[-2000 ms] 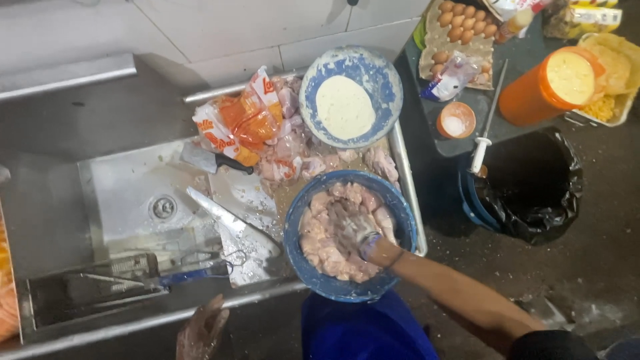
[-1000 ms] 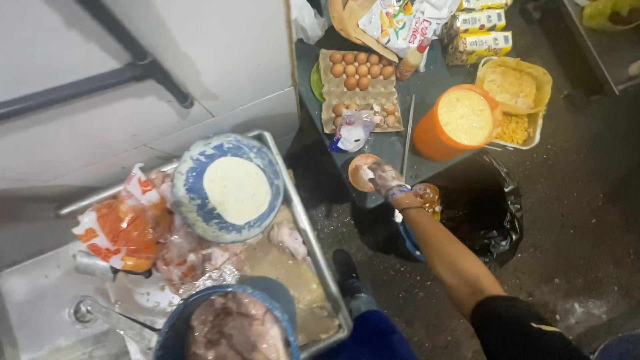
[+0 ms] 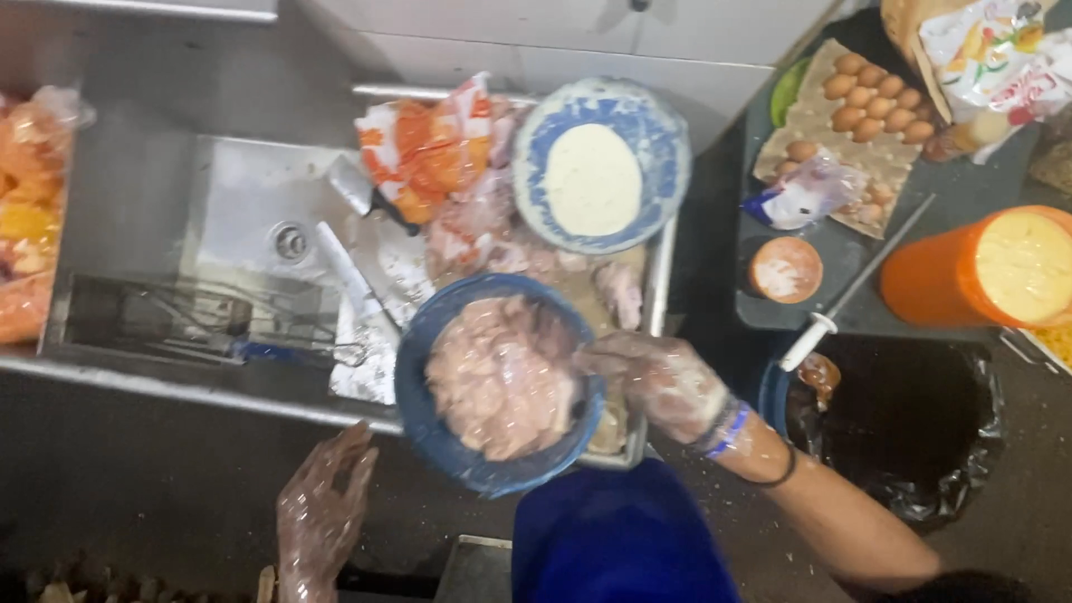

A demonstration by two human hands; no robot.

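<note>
Pieces of raw chicken (image 3: 502, 377) fill a blue plastic bowl (image 3: 419, 444) at the middle of the view. My right hand (image 3: 670, 381), coated with a pale wet film, is at the bowl's right rim, its fingertips together; whether something is pinched in them cannot be told. My left hand (image 3: 325, 511), wet and empty, hangs left of and below the bowl with its fingers somewhat apart. Behind the chicken bowl stands a blue bowl of white batter or flour (image 3: 593, 180). A small orange bowl of white powder (image 3: 785, 270) stands on the dark table at the right.
A metal tray (image 3: 662, 276) holds more chicken and an orange and white plastic bag (image 3: 427, 151). Left lies a sink (image 3: 251, 201) with a knife (image 3: 356, 276). At right are an egg carton (image 3: 770, 155), a sharpening steel (image 3: 871, 268), an orange container (image 3: 930, 276) and a black-lined bin (image 3: 904, 427).
My right hand has moved from the small orange bowl back to the chicken bowl's rim. Two seconds ago it was in the chicken. The view has swung right and back.
</note>
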